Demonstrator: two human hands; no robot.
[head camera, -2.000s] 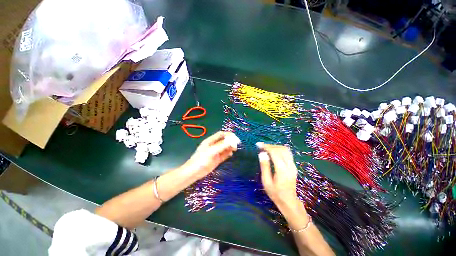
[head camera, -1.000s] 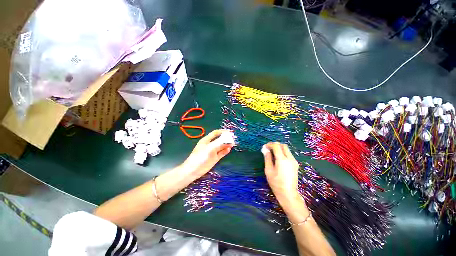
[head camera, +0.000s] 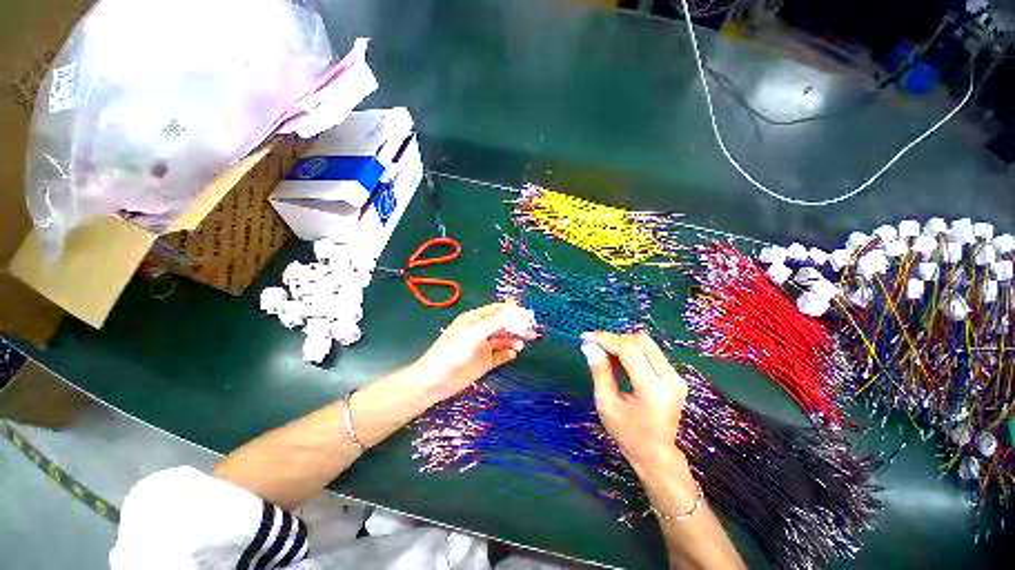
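Note:
My left hand (head camera: 473, 347) holds a white connector housing (head camera: 519, 322) between thumb and fingertips, in front of the green wires (head camera: 573, 296). My right hand (head camera: 634, 390) is just to its right, thumb and forefinger pinched together. A thin wire appears to run from the housing to the right fingertips; its colour is hard to tell. The blue wires (head camera: 534, 430) lie below the hands, and the black wires (head camera: 779, 473) lie to the right, partly behind my right hand. Yellow wires (head camera: 595, 227) lie beyond the green ones, and red wires (head camera: 762, 328) lie right of them.
Loose white housings (head camera: 319, 298) lie left of orange-handled scissors (head camera: 432, 273). Behind them stand a white carton (head camera: 351, 184) and an open cardboard box (head camera: 223, 239) with a plastic bag (head camera: 167, 111) on it. Finished harnesses (head camera: 929, 323) are heaped far right. A white cable (head camera: 768, 192) loops across the far side.
My right hand has moved slightly right and towards me. My left hand stays nearly in place with the housing. A thin wire now appears between the hands.

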